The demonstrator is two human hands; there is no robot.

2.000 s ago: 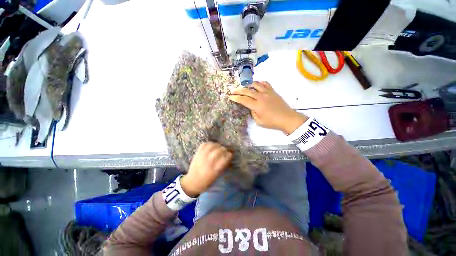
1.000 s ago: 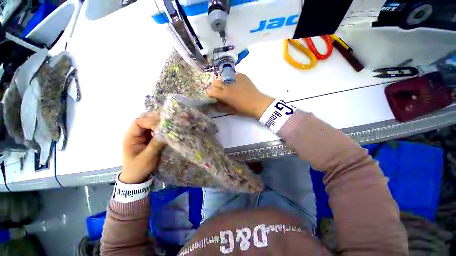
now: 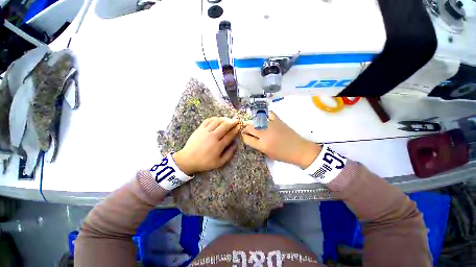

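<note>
A fuzzy mottled grey-brown fabric piece lies flat on the table under the needle area and hangs over the front edge. The white sewing machine with a blue stripe stands above it. My left hand lies on the fabric just left of the needle, its fingertips pressing the fabric. My right hand is at the fabric's right edge beside the presser foot, its fingertips partly hidden by the machine head. The two hands' fingertips nearly meet. The needle tip is too small to make out.
Orange-yellow scissors, a dark stick tool, black thread snips and a dark red case lie to the right. A pile of cut pieces lies at the left. Blue bins are below the table.
My left hand has let go of the lifted fabric fold and moved right and up to beside the needle. The fold now lies flat. My right hand stays near the needle. The camera view has shifted.
</note>
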